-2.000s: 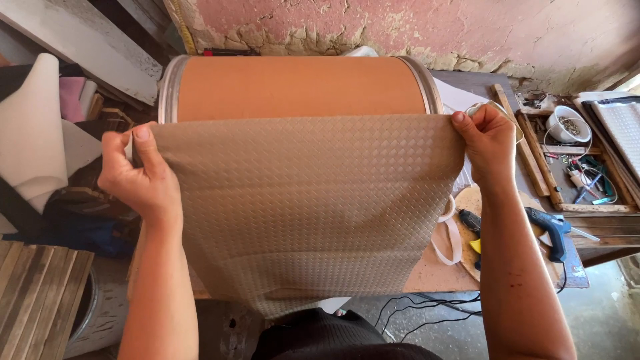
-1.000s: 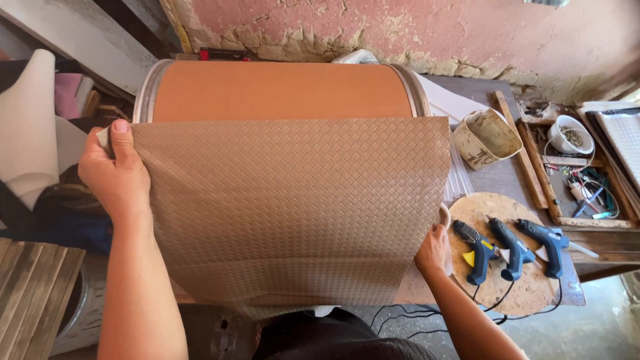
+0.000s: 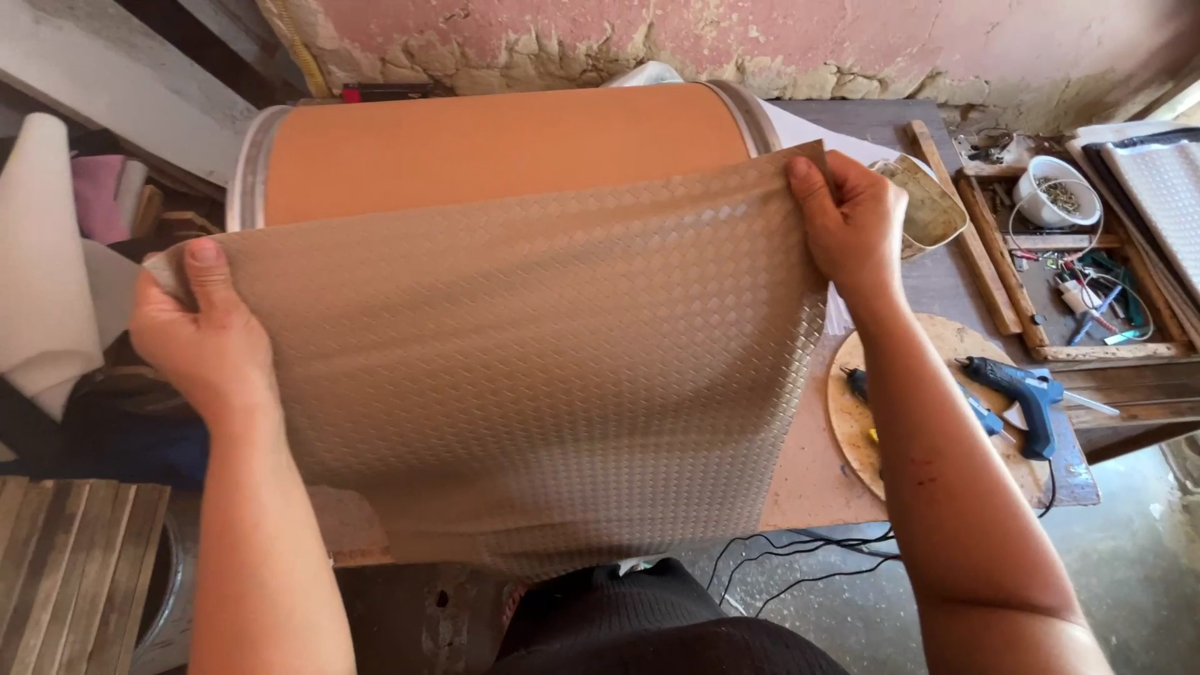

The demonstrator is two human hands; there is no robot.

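Note:
A sheet of brown woven-pattern material, like faux leather (image 3: 562,347), is stretched between my two hands. My left hand (image 3: 211,328) pinches its upper left corner, thumb on top. The upper right corner is held by my right hand (image 3: 853,220), raised a little higher. Behind the sheet lies a large orange-brown cylinder (image 3: 516,145) with metal rims at both ends, resting on its side on the table (image 3: 816,478). The sheet overlaps the cylinder's near side and hangs down past the table's front edge; whether it touches the cylinder cannot be told.
Glue guns (image 3: 1022,394) lie on a round wooden board (image 3: 848,450) at right, their black cords hanging below. Behind my right hand stands a dirty plastic container (image 3: 923,211). A wooden tray (image 3: 1116,352) holds small tools and a white cup (image 3: 1055,192). Wooden slats (image 3: 75,562) sit lower left.
My right hand has gone from the sheet's lower right edge up to its upper right corner. The sheet's right side is lifted, and its top edge now slants. My left hand keeps its hold.

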